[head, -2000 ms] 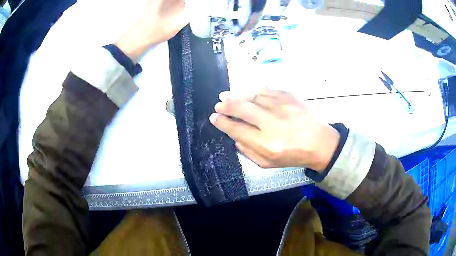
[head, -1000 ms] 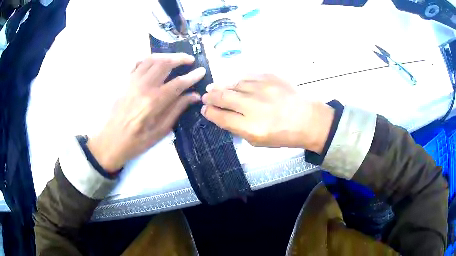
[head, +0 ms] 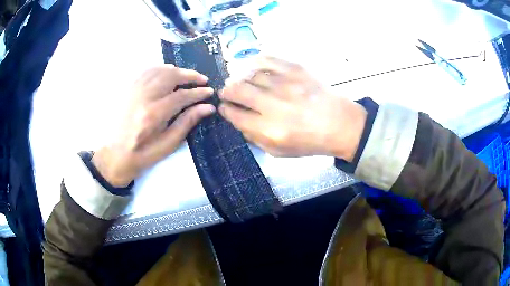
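A dark checked strip [head: 232,162] runs from the presser foot [head: 211,42] down over the table's front edge. Its upper part near the foot shows plain black. My left hand [head: 159,114] lies on the strip's left side, fingertips on the cloth. My right hand [head: 285,109] is at the strip's right edge with thumb and fingertips together on the cloth, its fingertips nearly meeting the left ones. Both hands hold the strip a little below the foot. The cloth under the fingertips is hidden.
A blue-grey attachment [head: 245,44] stands right of the foot. Open thread snips [head: 443,61] lie to the right. The white table has a measuring scale [head: 162,222] along its front edge. Dark garment pieces [head: 19,123] hang at left. Blue crates [head: 492,162] are at lower right.
My left hand has come down from beside the machine head onto the strip. My right hand has moved up slightly towards the foot. The lower strip now shows its checked face more fully. The view has shifted.
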